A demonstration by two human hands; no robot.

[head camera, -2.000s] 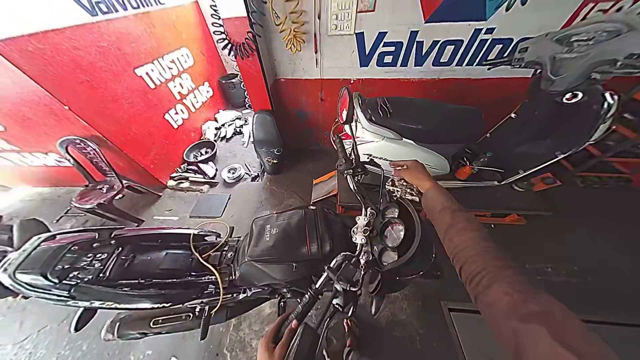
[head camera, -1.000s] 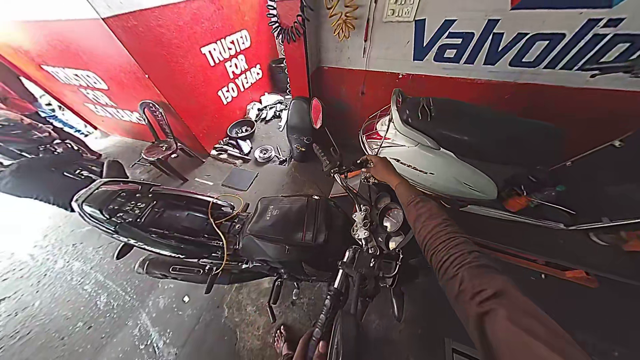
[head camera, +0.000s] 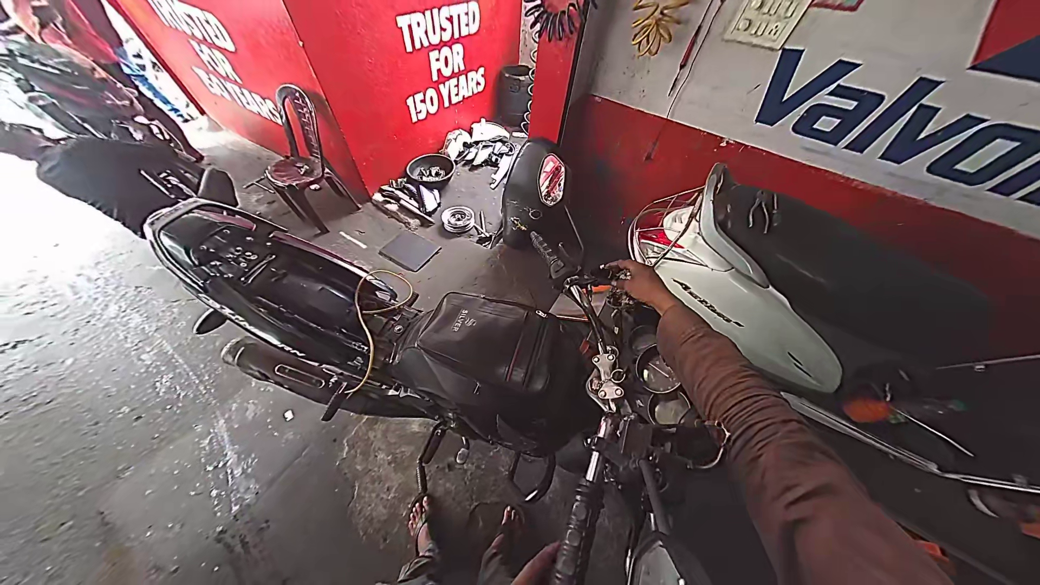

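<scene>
A black motorcycle stands across the view, with a dark bag (head camera: 479,341) over its tank and its rear tray (head camera: 252,260) exposed. My right hand (head camera: 642,284) reaches over the gauges (head camera: 658,370) to the far handlebar, its fingers bent at the lever and bracket beyond the rubber grip (head camera: 552,256). Whether they close on the lever is unclear. At the bottom edge, part of my left hand (head camera: 538,567) lies against the near handlebar grip (head camera: 578,520); most of it is out of frame. A yellowish cable (head camera: 370,333) loops over the motorcycle's side.
Beyond the handlebar stands a white scooter (head camera: 747,317). A black seat (head camera: 524,211) rests near the red wall, beside a metal wheel hub (head camera: 457,219), a basin of parts (head camera: 431,169) and a flat dark sheet (head camera: 410,252). A chair (head camera: 296,169) and another motorcycle (head camera: 81,97) stand at left.
The view has swung, shifting the scene. My right hand stays by the far handlebar's lever, while less of my left hand shows than two seconds ago. The far handlebar now stands in front of the black seat.
</scene>
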